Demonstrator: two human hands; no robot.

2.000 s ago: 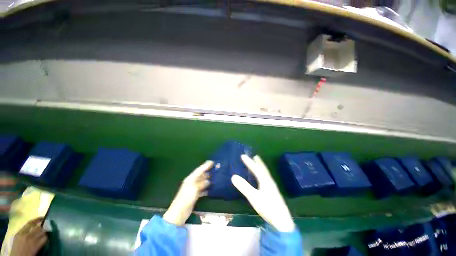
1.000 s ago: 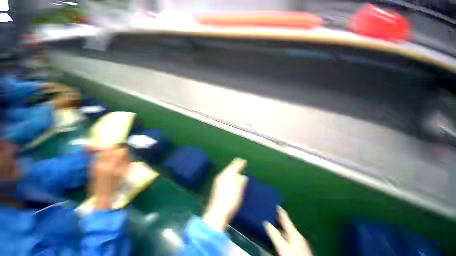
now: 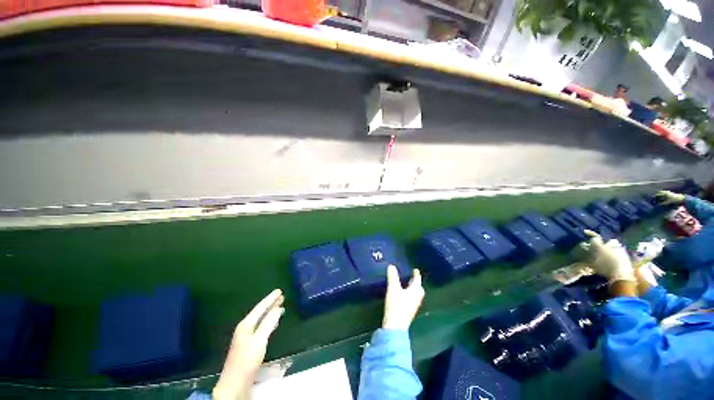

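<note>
Two dark navy boxes stand side by side on the green belt, the left box [image 3: 325, 269] and the right box [image 3: 371, 254], with pale marks on their tops. My left hand [image 3: 252, 337], in a pale glove, is left of and nearer than the pair, fingers apart and empty. My right hand [image 3: 403, 301], also pale-gloved, has its fingers spread at the near right corner of the right box. Whether they touch it cannot be told. A white sheet [image 3: 313, 384] lies on the bench edge between my forearms.
Plain navy boxes [image 3: 145, 332] stand at left; more paired boxes [image 3: 454, 248] line the belt [image 3: 235, 242] at right. Glossy navy boxes [image 3: 532, 332] lie on the right bench. A neighbour's gloved hand [image 3: 611, 258] is at right. A white carton [image 3: 394, 109] is on the back wall.
The view swung left, then right. My hands, earlier around a single box, are now apart beside a pair. The left neighbour is out of view and workers at right have come into view.
</note>
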